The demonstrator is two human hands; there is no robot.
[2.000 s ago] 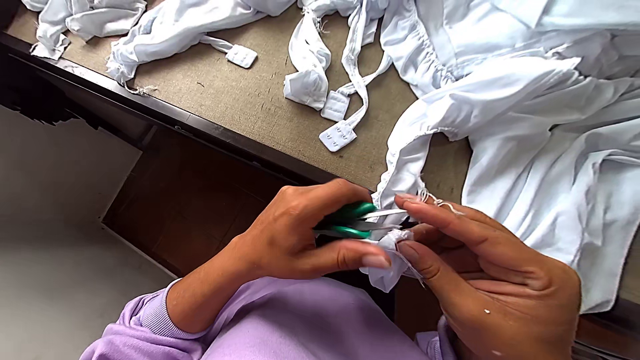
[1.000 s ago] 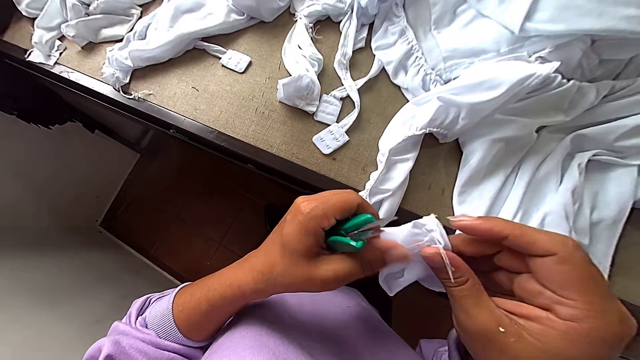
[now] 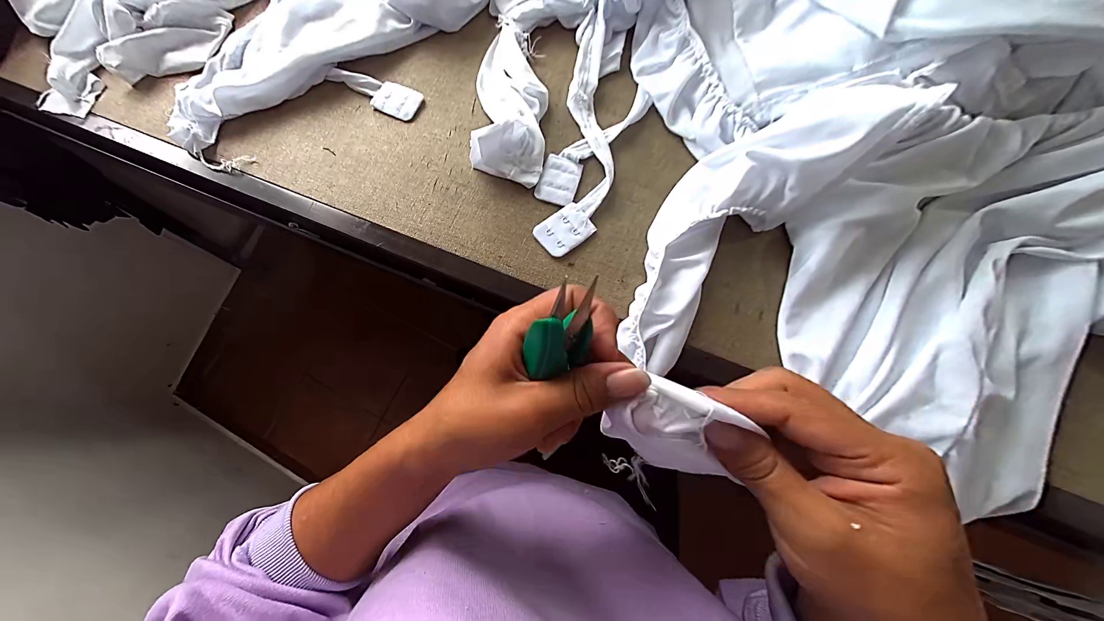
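Note:
My left hand holds green-handled thread snips, blades pointing up and slightly apart, while its thumb and fingers pinch one side of a white fabric strap end. On the other side of that end, my right hand grips it between thumb and forefinger. The end is stretched between both hands, in front of the table edge, and joins a gathered strip of a white garment lying on the table. Loose white threads hang below the held cloth.
Several white garments spread over the brown table. Narrow straps end in hook-and-eye tabs, one near the table's front edge and another farther left. A gathered white sleeve lies at the upper left, with frayed threads near the edge.
The snips, earlier pointing right toward the cloth, now point up. My left fingers have come to pinch the cloth, which is now spread between both hands. Loose threads now hang beneath it.

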